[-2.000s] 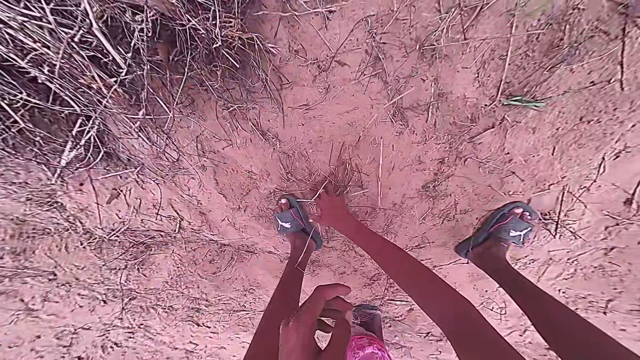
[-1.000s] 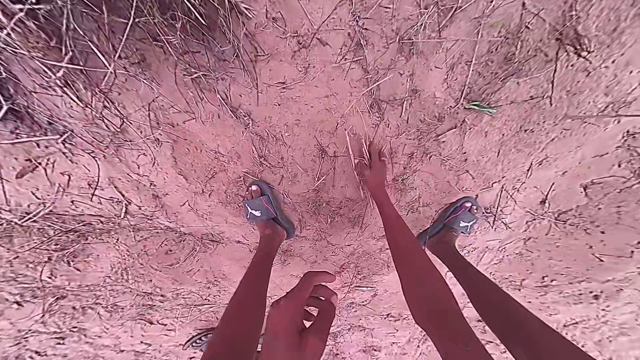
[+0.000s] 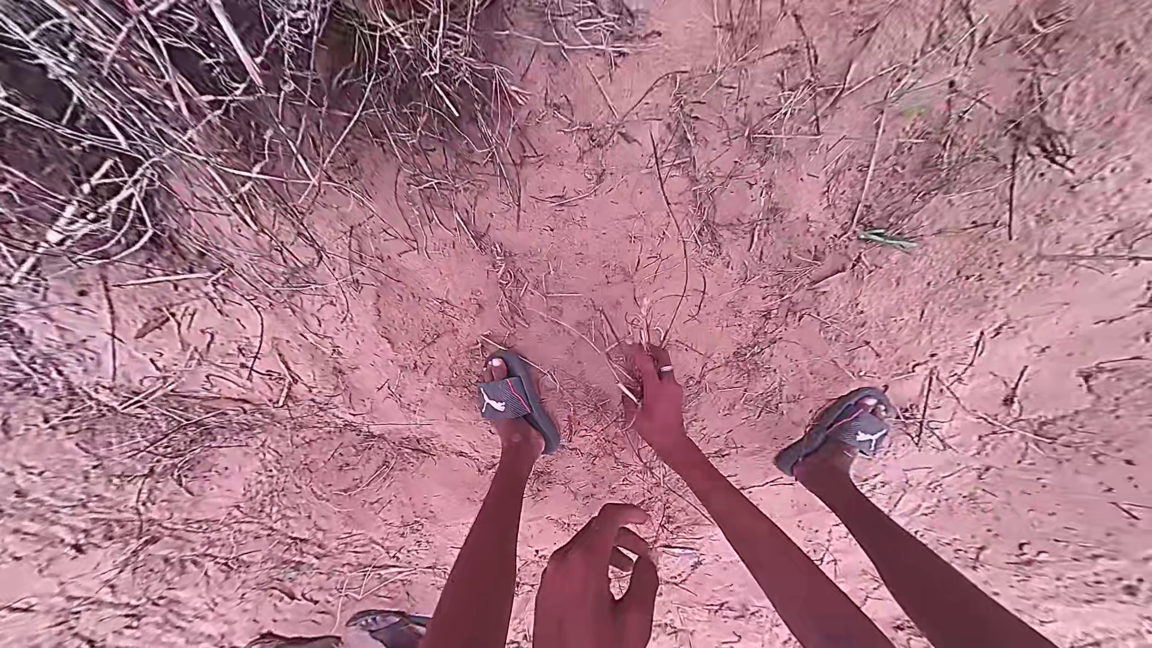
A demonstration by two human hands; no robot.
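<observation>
My right hand [image 3: 655, 400] reaches down to the sandy ground between two feet in dark slide sandals, its fingers closed on a few thin dry twigs [image 3: 621, 360]. A ring shows on one finger. Nearer the camera, at the bottom centre, my left hand [image 3: 598, 576] is raised with its fingers curled and apart, and nothing shows in it. The left sandal [image 3: 517, 400] lies just left of the right hand; the right sandal [image 3: 841, 427] is farther off to the right.
A heap of dry brushwood [image 3: 135, 117] fills the upper left. Dry stems and twigs lie scattered over the reddish sand. A small green leaf [image 3: 886, 238] lies at the upper right. Part of another sandalled foot [image 3: 387, 627] shows at the bottom left edge.
My right hand, with its fingers apart near the ground a second ago, is now closed on dry twigs. Another sandalled foot shows more fully at the bottom left.
</observation>
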